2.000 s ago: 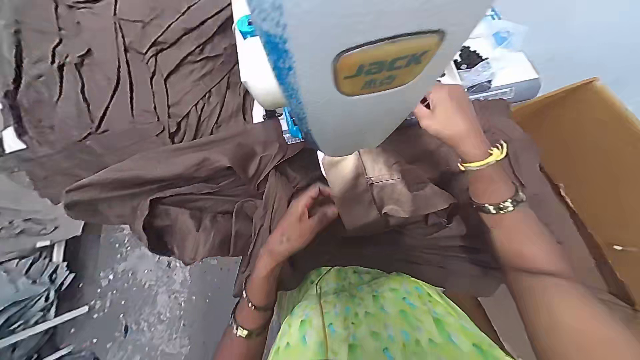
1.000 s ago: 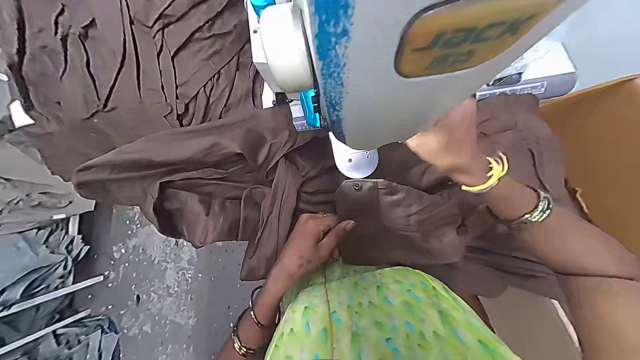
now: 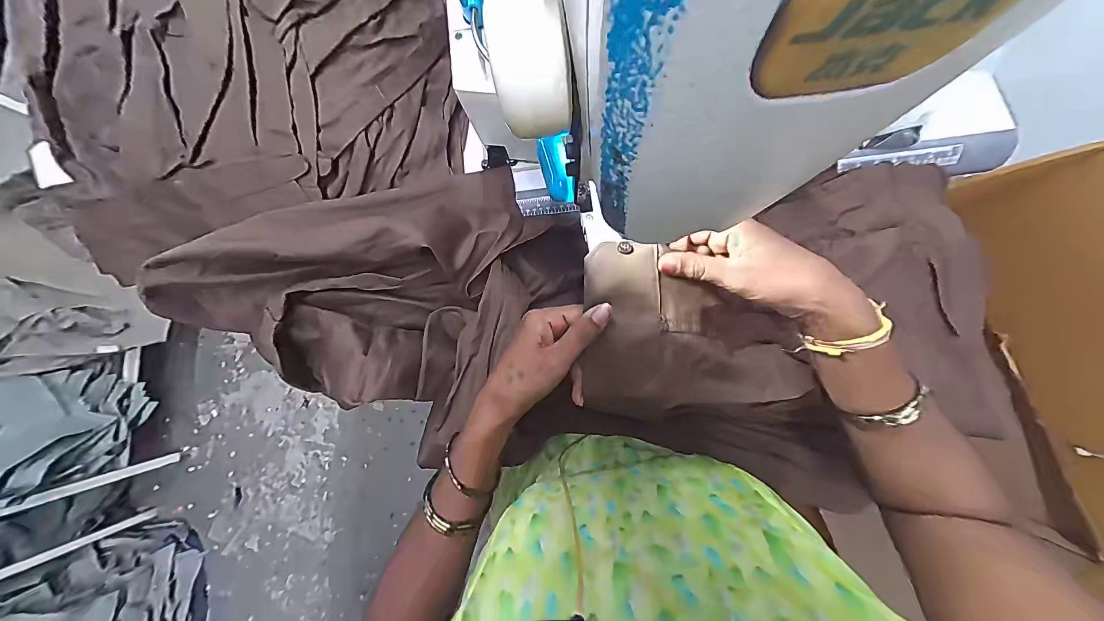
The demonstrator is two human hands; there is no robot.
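A brown garment [image 3: 621, 371] lies across the front of a white and blue Jack sewing machine [image 3: 724, 112]. Its flat waistband end [image 3: 621, 280], with a small dark round button or snap [image 3: 624, 247] near the edge, sits just below the machine's white foot area [image 3: 597, 220]. My left hand [image 3: 552, 349] holds the left edge of this piece between thumb and fingers. Pinched in my right hand [image 3: 750, 267] is the fabric's upper edge, right of the button, close under the machine head. The fabric beneath the machine head is partly hidden.
Piled brown cloth [image 3: 241, 95] lies at the upper left. Grey-green garments [image 3: 69, 431] are stacked at the left edge, near pale bars [image 3: 90, 483]. A cardboard box [image 3: 1044, 302] stands at the right. A white device [image 3: 966, 121] is behind the machine.
My right hand has come down from beside the machine head to the fabric edge. The end with the button, lower a second ago, now sits up against the white foot area. The view has shifted.
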